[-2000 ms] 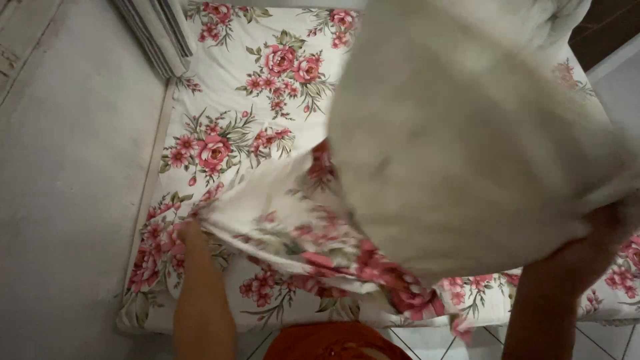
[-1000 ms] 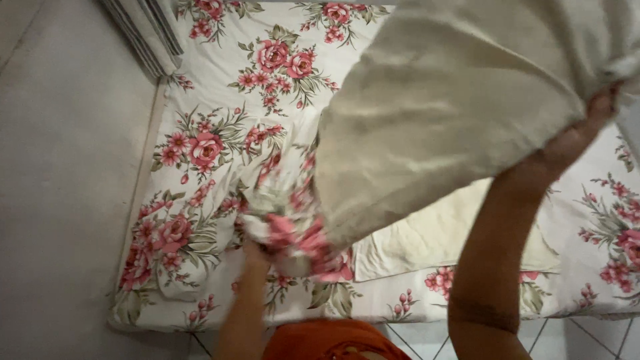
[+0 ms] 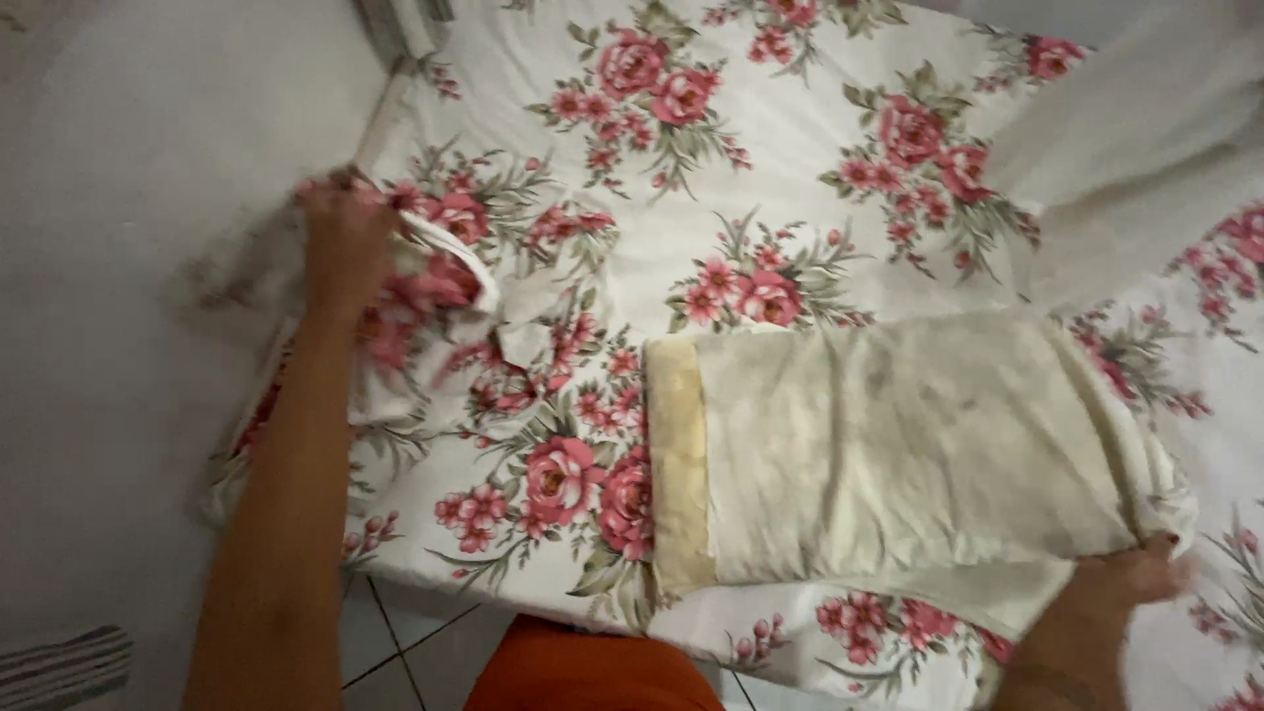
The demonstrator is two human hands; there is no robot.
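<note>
My left hand (image 3: pixel 346 232) grips a bunched floral cloth (image 3: pixel 420 296) at the left edge of the bed, by the wall. My right hand (image 3: pixel 1136 573) is closed on the lower right corner of a cream pillowcase (image 3: pixel 918 444). That pillowcase lies over a flat yellowish pillow (image 3: pixel 676 464), whose left end shows bare. The floral sheet (image 3: pixel 563 484), white with pink roses and green leaves, spreads under both. Blur hides the fingers of my right hand in part.
A pale wall (image 3: pixel 148 247) runs along the left side of the bed. Pale fabric (image 3: pixel 1145 168) hangs or lies at the upper right. Floor tiles (image 3: pixel 395 632) show below the front edge, and a striped cloth (image 3: pixel 64 667) is at the lower left.
The cream fabric, held up at the right before, now lies on the bed around the pillow. My left hand has moved left with the floral cloth, and my right hand is lower.
</note>
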